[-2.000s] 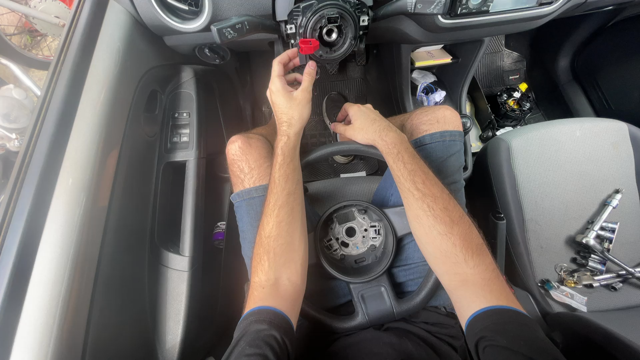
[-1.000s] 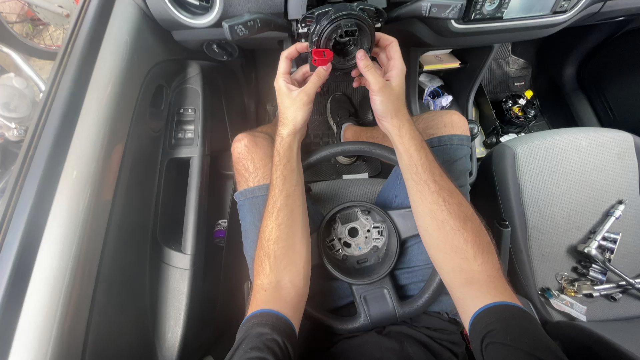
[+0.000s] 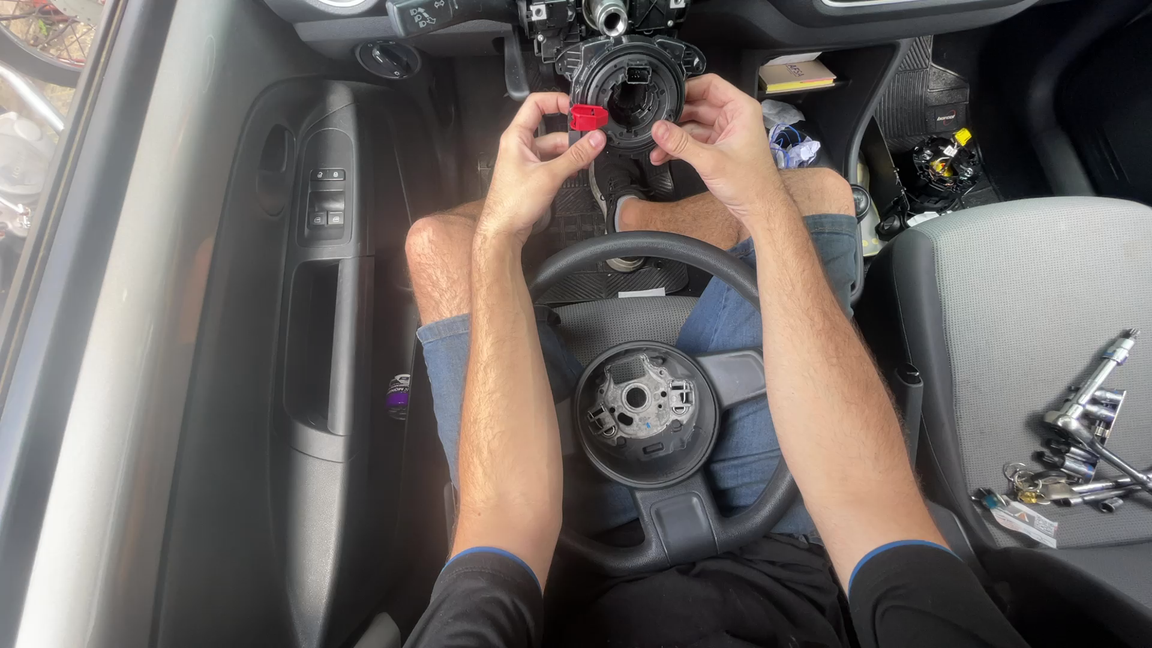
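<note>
Between both hands is a round black clock spring unit [image 3: 630, 94] with a red plastic clip [image 3: 589, 117] on its left edge. My left hand [image 3: 537, 157] grips the unit's left side, thumb just below the clip. My right hand [image 3: 720, 139] holds its right side, thumb on the front face. Just above the unit, the bare steering column shaft [image 3: 609, 16] sticks out of the column. A detached steering wheel [image 3: 654, 261] lies on my lap, its hub [image 3: 646, 405] open to view. How the fingers sit behind the unit is hidden.
On the passenger seat [image 3: 1044, 270] lie a ratchet wrench [image 3: 1089, 405], several sockets and keys [image 3: 1026, 481]. A black part with a yellow connector [image 3: 940, 171] is in the passenger footwell. The door panel [image 3: 328, 360] borders the left side; a stalk [image 3: 450, 13] juts out at the upper left.
My right hand has gone from near the wheel's rim to the unit's right side. The round unit, in front of the shaft before, is now below it, with the shaft exposed.
</note>
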